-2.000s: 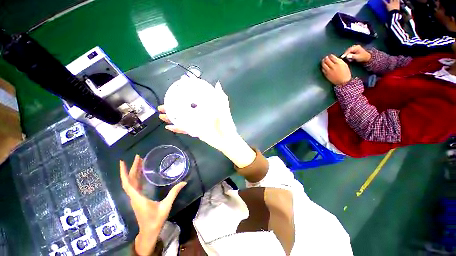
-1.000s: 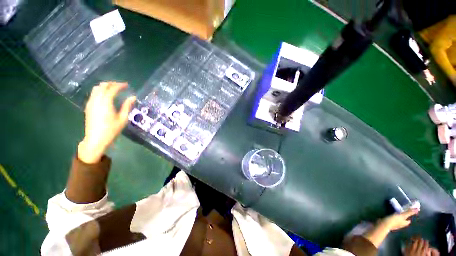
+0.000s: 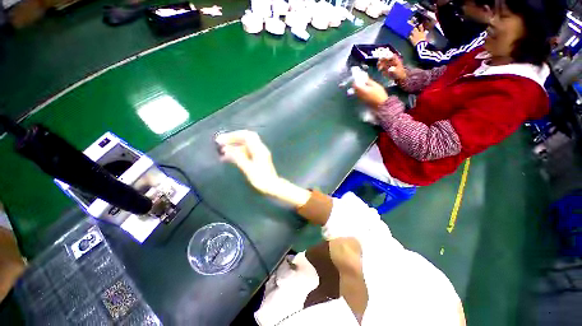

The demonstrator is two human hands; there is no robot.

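My right hand (image 3: 249, 159) reaches over the bench mat, fingers bent together and blurred. A small dark spot shows at its fingertips; I cannot tell if it is held. My left hand is out of view. The clear round dish (image 3: 216, 248) stands on the mat nearer to me, with no housing on it. The electric screwdriver (image 3: 83, 169), a thick black cylinder, hangs slanted with its tip over the front of the white and blue screw feeder (image 3: 137, 223).
The compartment tray (image 3: 57, 286) lies lower left, with a white module (image 3: 86, 243) and small screws (image 3: 119, 299). A dark cable (image 3: 220, 216) crosses the mat. A co-worker in red (image 3: 491, 102) sits at right, handling white parts. White parts (image 3: 297, 16) stand on the green surface beyond.
The view has swung back toward the co-worker. The white housing, in my right hand two seconds ago, no longer shows there. My left hand, over the tray area a second ago, has left the picture.
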